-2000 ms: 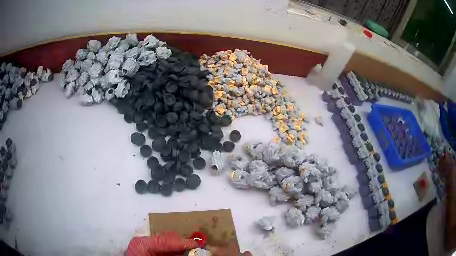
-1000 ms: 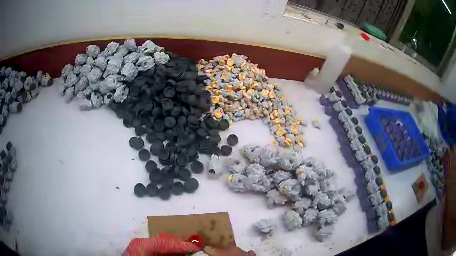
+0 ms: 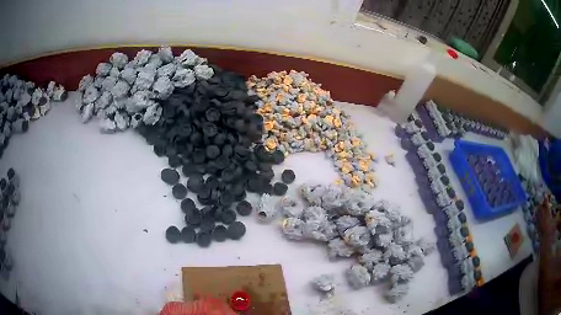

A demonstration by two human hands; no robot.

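Observation:
My left hand (image 3: 198,306), in a coral-red glove, shows only in part at the bottom edge, just left of the red glue pot (image 3: 240,300). Its fingertips and anything in them are cut off or hidden. The pot sits on the brown work pad (image 3: 234,280), which has dark stains on its right part. My right hand is out of the picture. Grey sculpted pieces (image 3: 363,237) lie heaped right of centre, with one apart nearer the pad. Black round caps (image 3: 212,132) are heaped in the centre and spread toward the pad.
More grey pieces (image 3: 123,89) lie back left, and small grey-and-orange pieces (image 3: 307,114) back centre. Purple-grey blocks (image 3: 433,203) stand in rows at right beside a blue crate (image 3: 483,178). A squeeze bottle (image 3: 409,92) stands near the back wall. A coworker's arm (image 3: 546,258) shows far right.
My right hand, seen right of the pot before, has left the picture. My gloved left hand has sunk lower, toward the bottom edge. The grey-and-orange piece at the pot two seconds ago no longer shows.

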